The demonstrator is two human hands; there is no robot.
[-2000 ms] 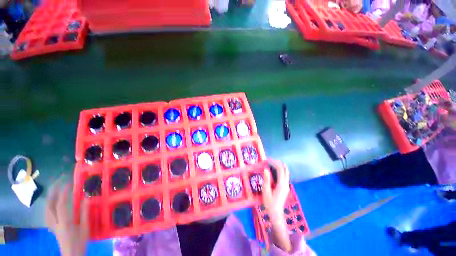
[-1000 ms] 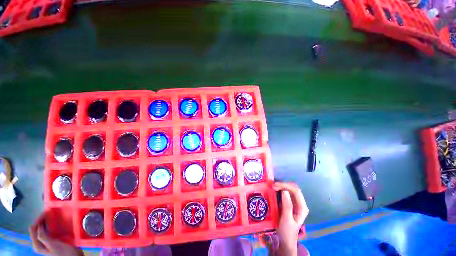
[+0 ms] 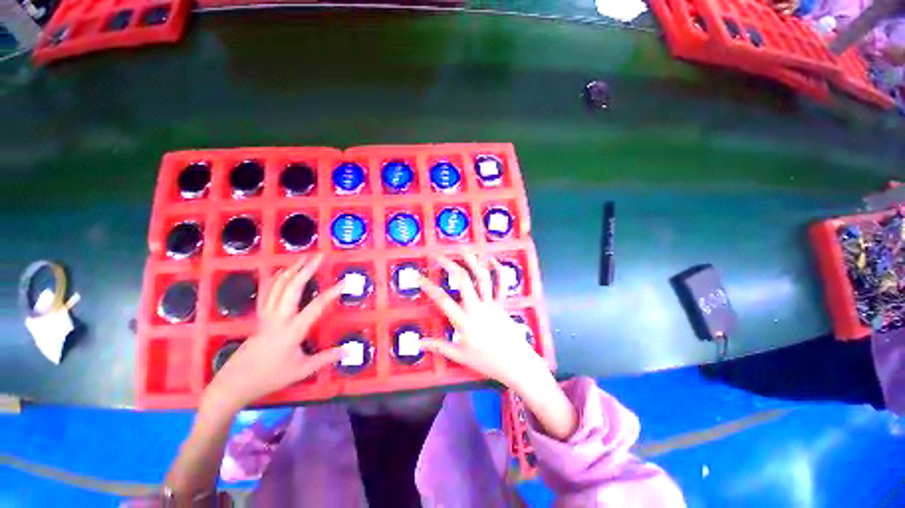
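A red compartment tray (image 3: 154, 268) lies on the green bench with round watch bodies in its pockets. Left columns are dark, several upper middle watch screens (image 3: 402, 228) are blue, and others show a white square. The front-left pocket is empty. My left hand (image 3: 273, 347) is spread over the front middle, fingertips at a white-square watch body (image 3: 354, 353) and the one behind it. My right hand (image 3: 486, 327) is spread over the front right, fingertips at another white-square watch body (image 3: 409, 343) and its neighbours. Both hands hide some pockets; neither grips the tray.
A black pen (image 3: 607, 244) and a black box with cable (image 3: 710, 301) lie right of the tray. A loose watch body (image 3: 596, 94) lies beyond. A tape roll (image 3: 45, 288) with white paper is left. A parts tray (image 3: 829, 278) is far right, near another person's sleeve.
Both hands have left the tray's sides and now spread over its front pockets. The tray appears higher in view. Several watch screens changed from white or dial faces to white squares.
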